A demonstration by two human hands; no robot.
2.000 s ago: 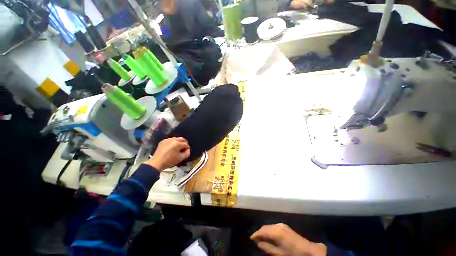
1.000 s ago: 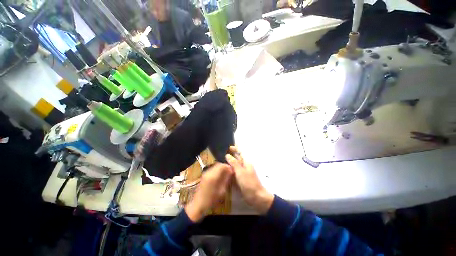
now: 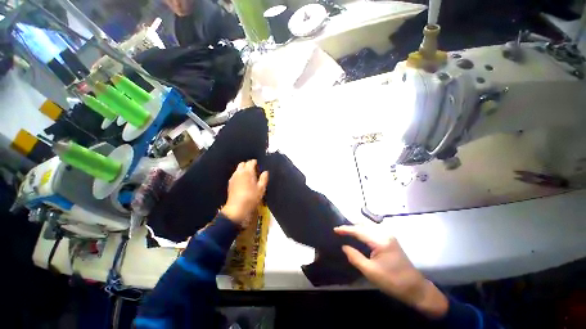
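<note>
A long black cut piece (image 3: 292, 202) lies slanting on the white table, its lower end near the front edge. My right hand (image 3: 379, 257) holds its lower right edge between thumb and fingers. My left hand (image 3: 246, 193) is at its upper left end, where it meets the black stack of cut pieces (image 3: 212, 170); the fingers look bent on the cloth, but their grip is unclear. The sewing machine (image 3: 443, 109) stands to the right, its needle area lit, with no cloth under it.
Green thread cones (image 3: 90, 160) stand on the neighbouring machine at left. Yellow printed tape (image 3: 247, 257) runs by the stack. Reddish-brown thread snips (image 3: 546, 180) lie on the machine bed. Pale fabric (image 3: 318, 67) lies behind the stack. A person (image 3: 193, 26) sits beyond, near black cloth.
A black piece now lies spread to the right of the stack. My hands, close together one second ago, are apart: left further up, right further right. The view has shifted.
</note>
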